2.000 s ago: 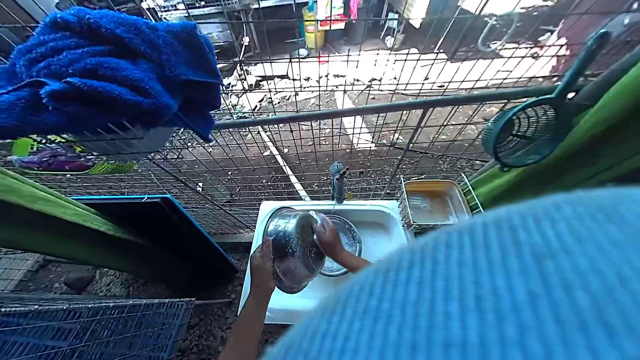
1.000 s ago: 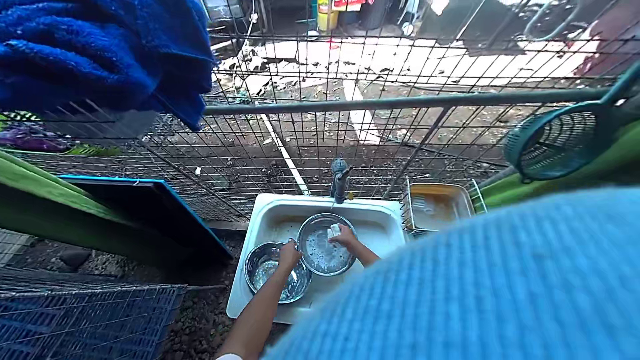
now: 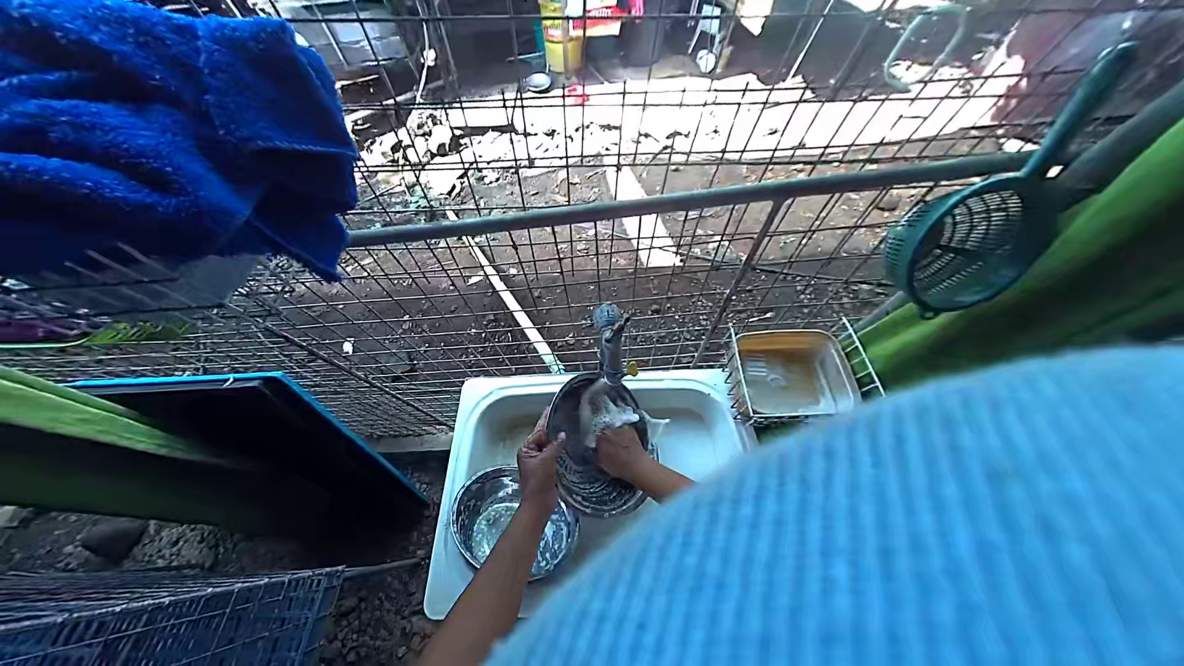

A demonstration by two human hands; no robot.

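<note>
In the white sink (image 3: 689, 435), a dark round bowl or pan (image 3: 575, 421) is tilted up just below the faucet (image 3: 610, 347). My left hand (image 3: 539, 462) grips its left rim. Inside it my right hand (image 3: 622, 451) presses a whitish, sudsy cloth or sponge (image 3: 610, 418), whose exact kind I cannot tell. Beneath the tilted vessel shows part of a soapy metal bowl (image 3: 601, 495). Another metal basin (image 3: 499, 523), with suds in it, lies at the sink's lower left, partly behind my left forearm.
A wire rack holding a rectangular plastic container (image 3: 795, 375) adjoins the sink's right side. Behind stands a wire mesh fence with a metal rail (image 3: 694, 202). A green strainer (image 3: 971, 245) hangs right, a blue towel (image 3: 176, 129) upper left. A blue-edged black panel (image 3: 277, 444) leans left.
My left hand, a second ago at the left basin, now holds up a dark vessel. My right hand has moved from the round metal bowl into this vessel.
</note>
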